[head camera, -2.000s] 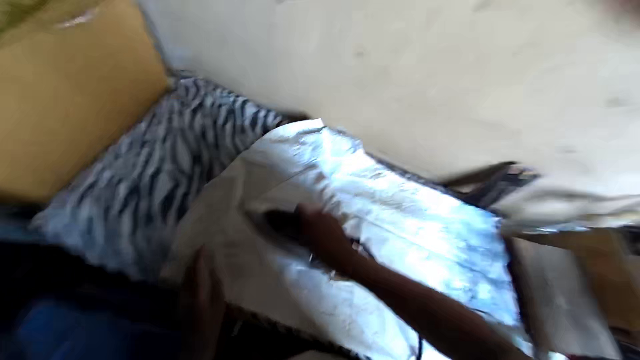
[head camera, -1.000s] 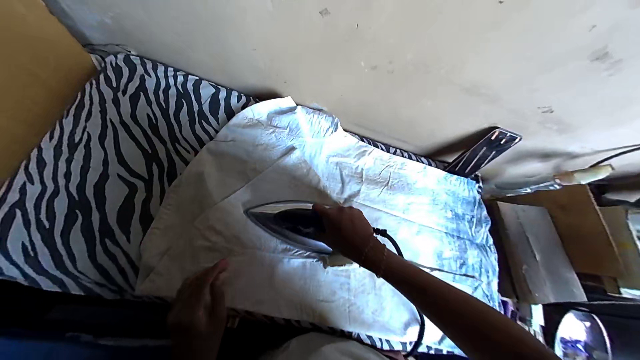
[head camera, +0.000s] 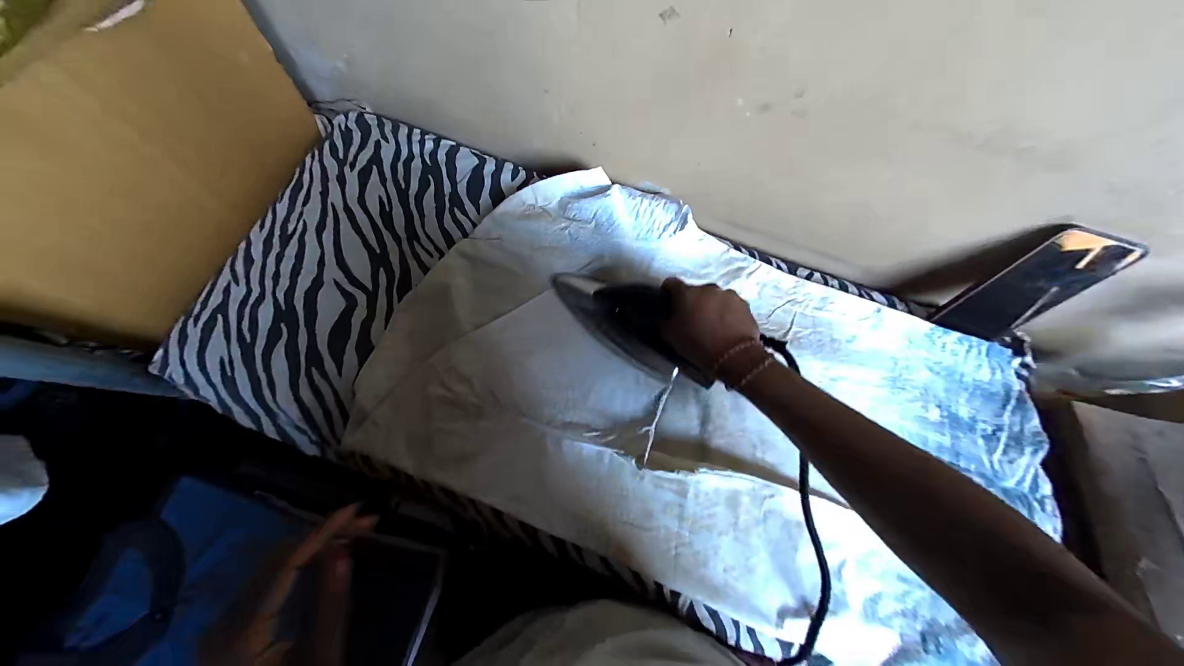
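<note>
My right hand is closed around the dark handle of an electric clothes iron, whose soleplate rests on a pale, wrinkled cloth garment. The iron's tip points to the upper left. A black cord runs from its rear past my wrist and over the cloth. Beneath the garment lies a zebra-striped cover. A thin pale string or torn edge shows on the cloth below the iron. My left hand, blurred and in shadow, is off the near edge of the striped cover, fingers apart and holding nothing visible.
A plain wall runs along the far side. Against it leans a dark flat panel at the right. A tan board stands at the left. Blue material lies low in the shadow at the lower left.
The iron in my right hand has moved over the cloth toward its far edge. My left hand has moved from beside the garment's near edge to farther left, off the cover.
</note>
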